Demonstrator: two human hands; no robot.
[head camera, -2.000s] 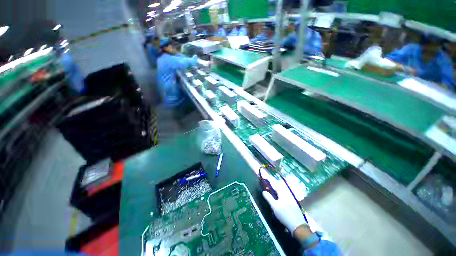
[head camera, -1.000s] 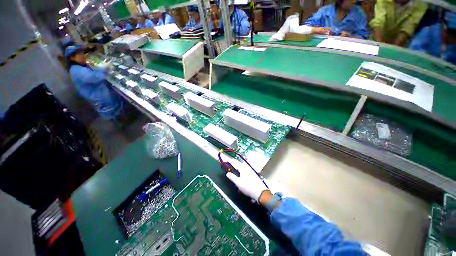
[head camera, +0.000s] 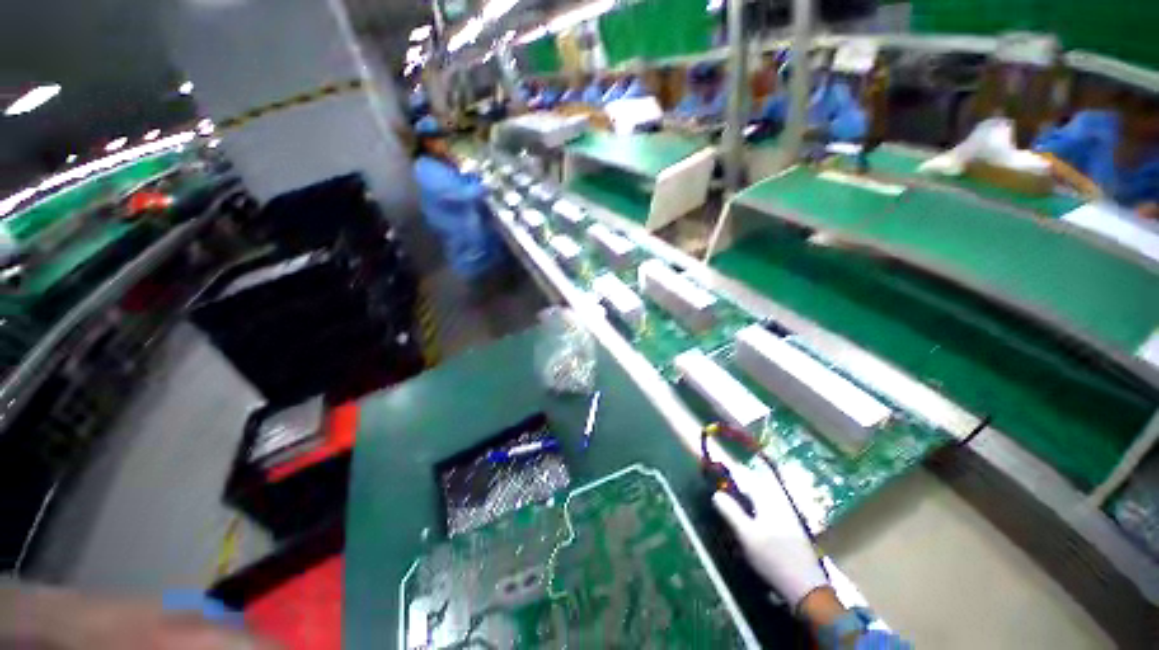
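A large green circuit board (head camera: 623, 559) lies flat side up at the bottom centre. My right hand (head camera: 773, 531), in a white glove, is at its right edge, beside the line. It is closed around a dark electric screwdriver (head camera: 719, 480), mostly hidden by the hand, with a cable looping from its rear end. My left hand (head camera: 102, 620) is a bare, blurred shape cut off at the bottom left; its fingers cannot be made out. A black screw tray (head camera: 502, 480) with silvery screws and a blue pen touches or nearly touches the board's far edge.
A white pen (head camera: 592, 419) and a clear bag (head camera: 568, 358) lie on the green bench (head camera: 400, 432). Boards with pale finned blocks (head camera: 813, 381) line the conveyor at right. Black bins with red lining (head camera: 305, 603) stand left. A person in blue (head camera: 458, 216) stands farther along.
The view swung right, then back left. My left hand has come into the bottom left corner. My right hand stays on the screwdriver between the board and the line.
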